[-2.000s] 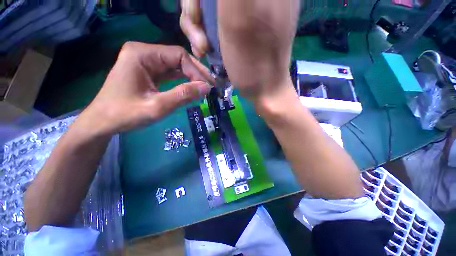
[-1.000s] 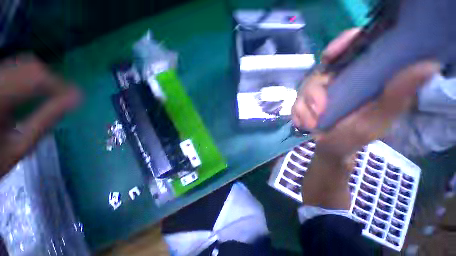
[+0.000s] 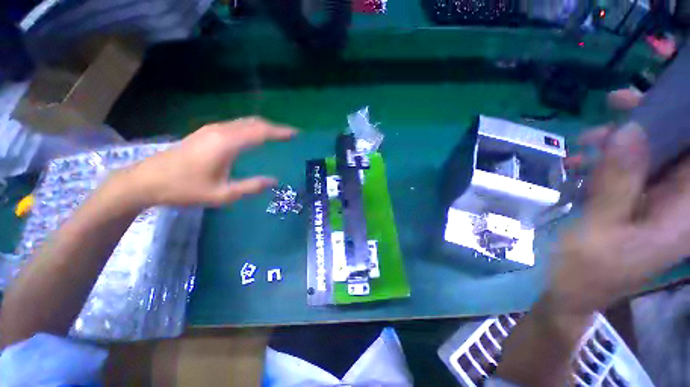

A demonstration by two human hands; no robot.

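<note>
The black housing lies lengthwise on the bright green fixture, between white locating blocks. My left hand is left of the fixture, above the mat, with thumb and fingers apart and nothing in it. My right hand is blurred at the right edge, right of the screw feeder. It is around the thick grey screwdriver, which the frame's edge cuts off; its bit cannot be made out.
A loose pile of small metal brackets and two separate ones lie left of the fixture. Clear blister trays are at left, a clear bag beyond the fixture, a white compartment tray lower right, a cardboard box upper left.
The view has swung since the earlier frames. My left hand has left the housing and come back over the mat. My right hand has moved from the housing to the right side with the screwdriver.
</note>
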